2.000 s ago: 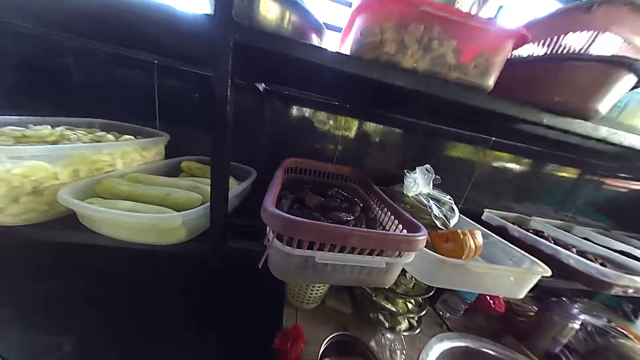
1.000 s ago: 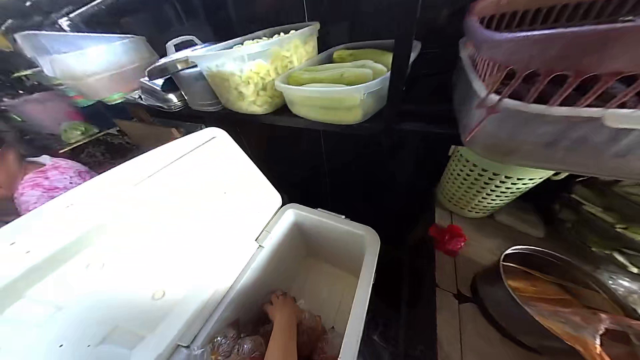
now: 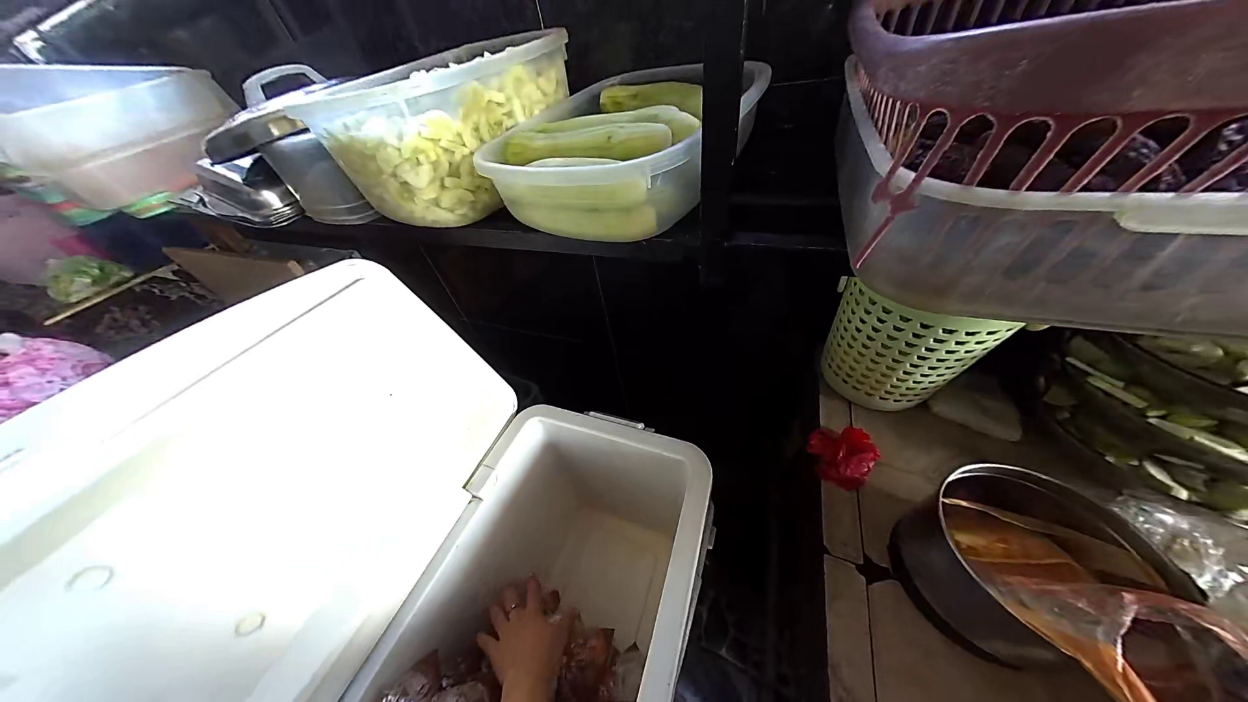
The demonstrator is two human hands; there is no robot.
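My right hand [image 3: 528,639] reaches down into a white cooler box [image 3: 687,546], low in the view. Its fingers are spread over clear plastic bags of reddish-brown food [image 3: 585,658] at the bottom, touching them; no firm grip on one shows. The box's white lid [image 3: 244,487] is swung back to the left. My left hand is out of view.
Above the box, a dark shelf [image 3: 604,255] carries tubs of cut pale-yellow vegetables [image 3: 439,161] and long green vegetables [image 3: 595,210]. A maroon basket [image 3: 1053,73] overhangs at right, over a green perforated basket [image 3: 907,351], a red plastic bag [image 3: 844,456] and a dark pot [image 3: 931,585].
The view has swung down and left from the shelves to the cooler box. The hand, unseen two seconds ago, was in the box one second ago and remains among the bags.
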